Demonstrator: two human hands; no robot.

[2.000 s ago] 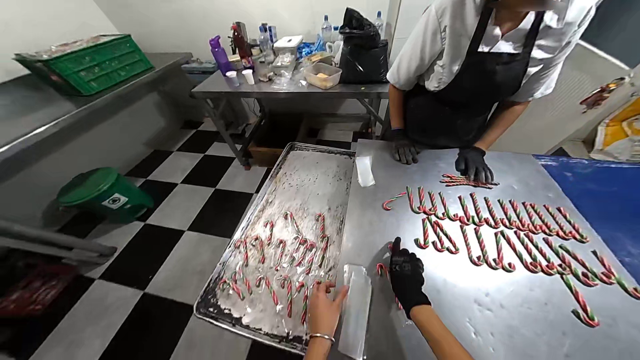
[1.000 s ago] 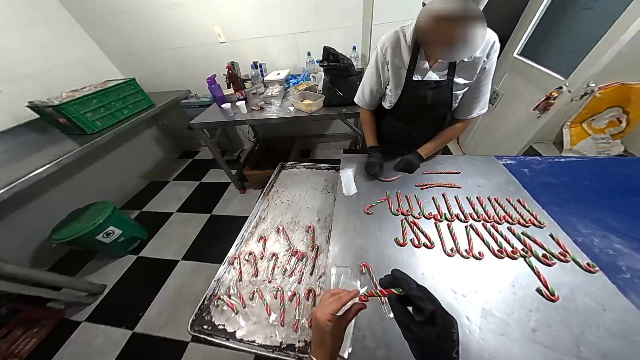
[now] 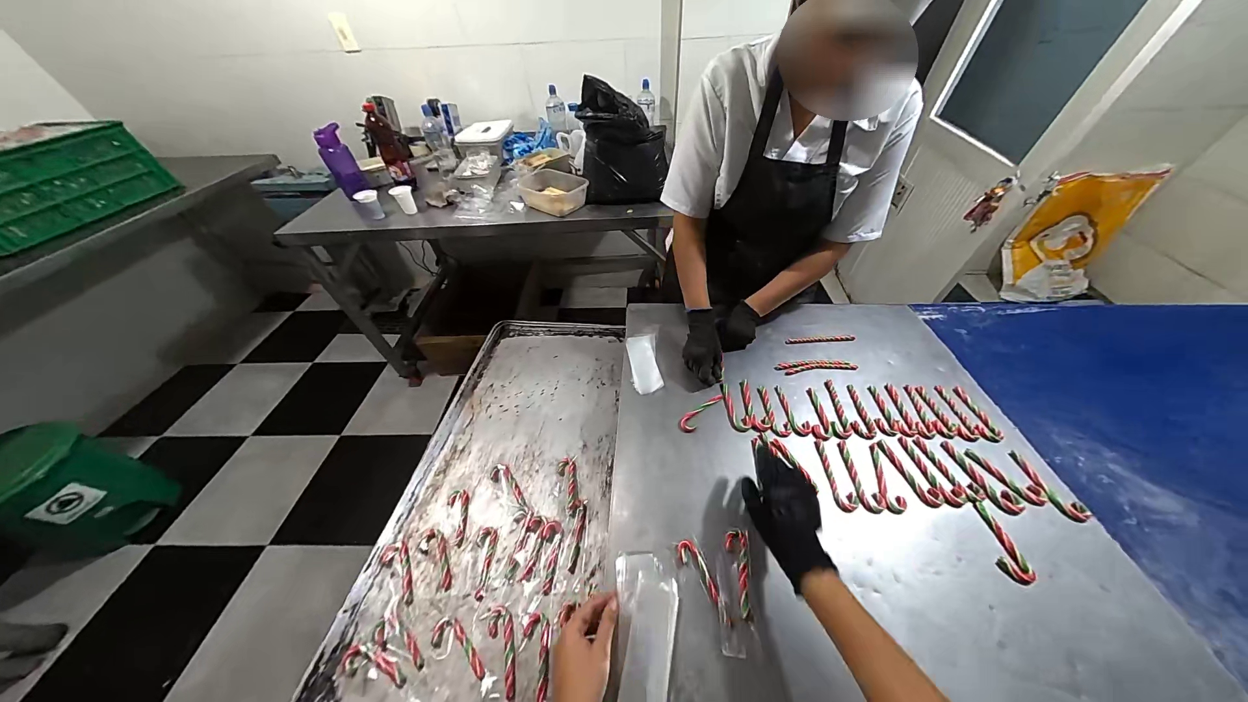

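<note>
My left hand (image 3: 585,648), bare, is at the near right edge of a metal baking tray (image 3: 546,375), beside a stack of clear plastic sleeves (image 3: 646,624); whether it holds anything is unclear. My right hand (image 3: 788,512), in a black glove, reaches over the steel tabletop to the left end of the lower row of red, green and white candy canes (image 3: 882,478); its fingertips touch or cover one. Between my hands lie a candy cane (image 3: 702,577) and another in a clear sleeve (image 3: 738,585). Several wrapped candy canes (image 3: 507,648) lie on the tray.
Across the table a co-worker's gloved hands (image 3: 717,341) work by the upper row of canes (image 3: 858,409). Straight candy sticks (image 3: 817,367) and a white sleeve stack (image 3: 644,364) lie near them. A blue surface (image 3: 1082,390) adjoins at right.
A second ago both my hands were together holding a candy cane at a sleeve; now they are apart. My right hand has moved forward to the lower row, my left to the tray's edge.
</note>
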